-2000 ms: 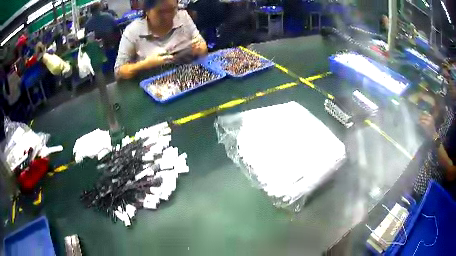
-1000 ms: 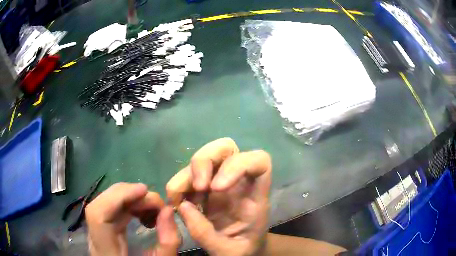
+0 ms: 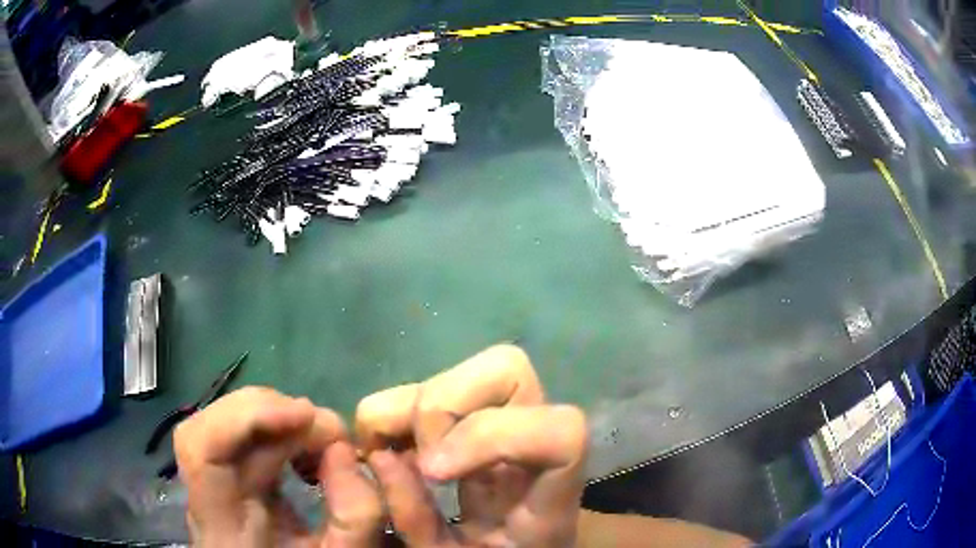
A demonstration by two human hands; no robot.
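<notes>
My left hand (image 3: 262,466) and my right hand (image 3: 487,455) are bare and meet at the bottom centre. Thumbs and index fingers pinch closely together, fingertips nearly touching, on what looks like a tiny part, mostly hidden and too small to name. The other right fingers are curled. Dark-handled pliers (image 3: 203,405) lie just beyond my left hand. A spread pile of black wire leads (image 3: 284,155) with white ends lies at the upper left, out of both hands.
A blue tray (image 3: 54,343) and a metal bar (image 3: 142,334) are at left. A red object (image 3: 105,141) and white cloth (image 3: 248,71) lie behind. A large bagged white stack (image 3: 701,155) is right of centre. A white boxed device (image 3: 862,434) is by a blue bin (image 3: 910,492), lower right.
Both hands have come into view since the oldest frame. Over the last second they stay pinched together, with the right fingers curled lower. The view has tilted down and shifted slightly.
</notes>
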